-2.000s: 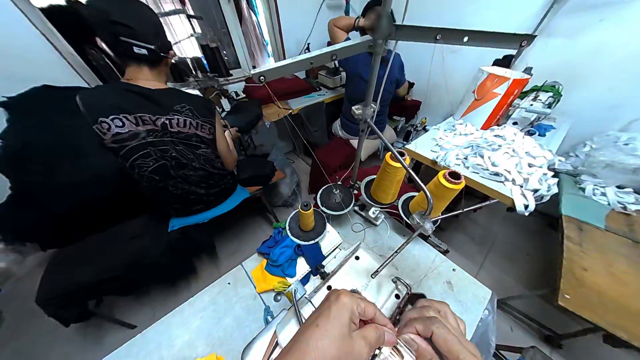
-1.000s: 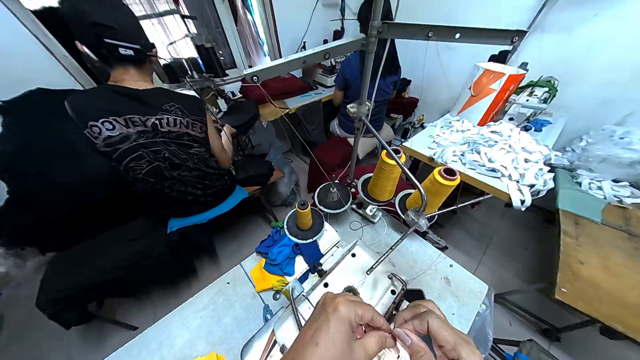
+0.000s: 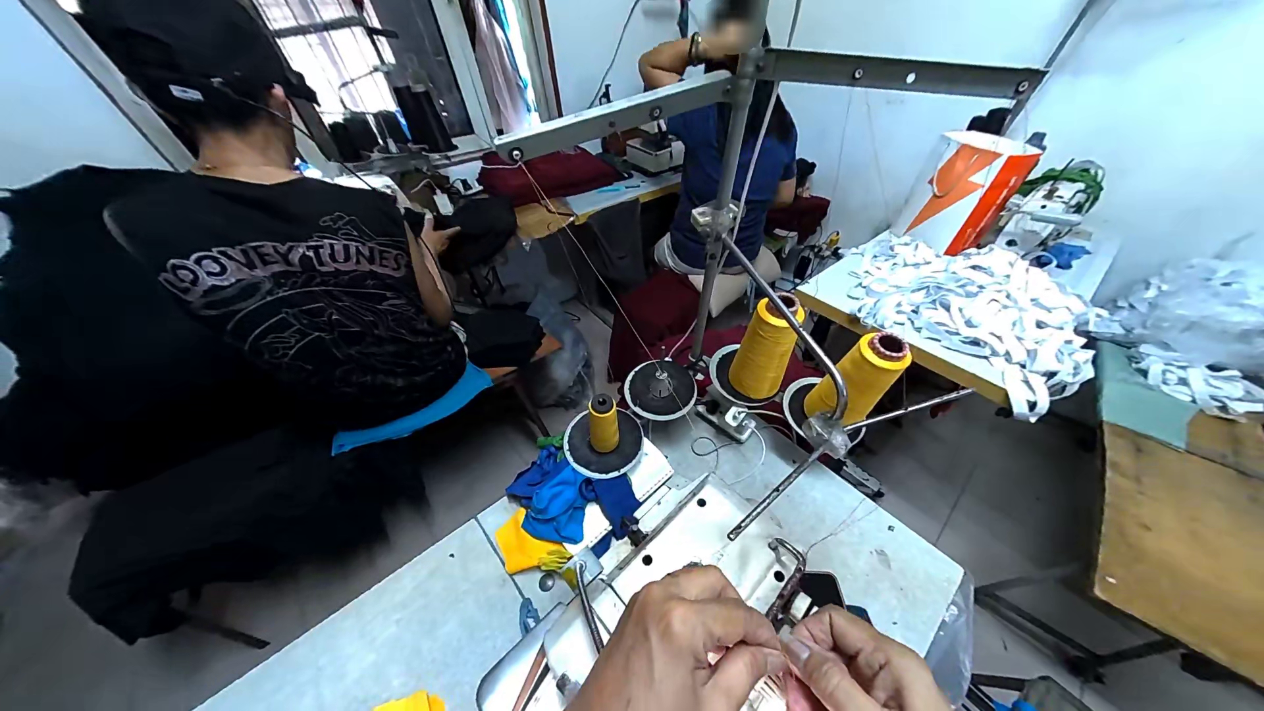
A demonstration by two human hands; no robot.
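My left hand [image 3: 681, 642] and my right hand [image 3: 854, 662] meet at the bottom centre, over the near end of a sewing machine [image 3: 691, 533]. Thumb and fingertips of both hands pinch something small and thin between them; it is mostly hidden, and I cannot tell what it is. Pale pinkish material shows just below the fingers. Beyond the machine stand yellow thread cones [image 3: 765, 351] on round holders, with a smaller yellow spool [image 3: 603, 425] to their left. Blue cloth scraps [image 3: 558, 494] and a yellow cloth scrap [image 3: 523, 543] lie left of the machine.
A metal thread stand [image 3: 726, 197] rises over the table [image 3: 395, 612]. One person in black [image 3: 296, 276] sits at left, another in blue [image 3: 736, 158] farther back. White fabric strips [image 3: 978, 306] heap on a table at right, beside an orange-and-white container [image 3: 973, 193]. A wooden table [image 3: 1175, 533] stands nearer.
My hands stay together at the bottom centre, with small finger shifts. The person in blue has an arm raised to the head now, which was not seen raised one second ago.
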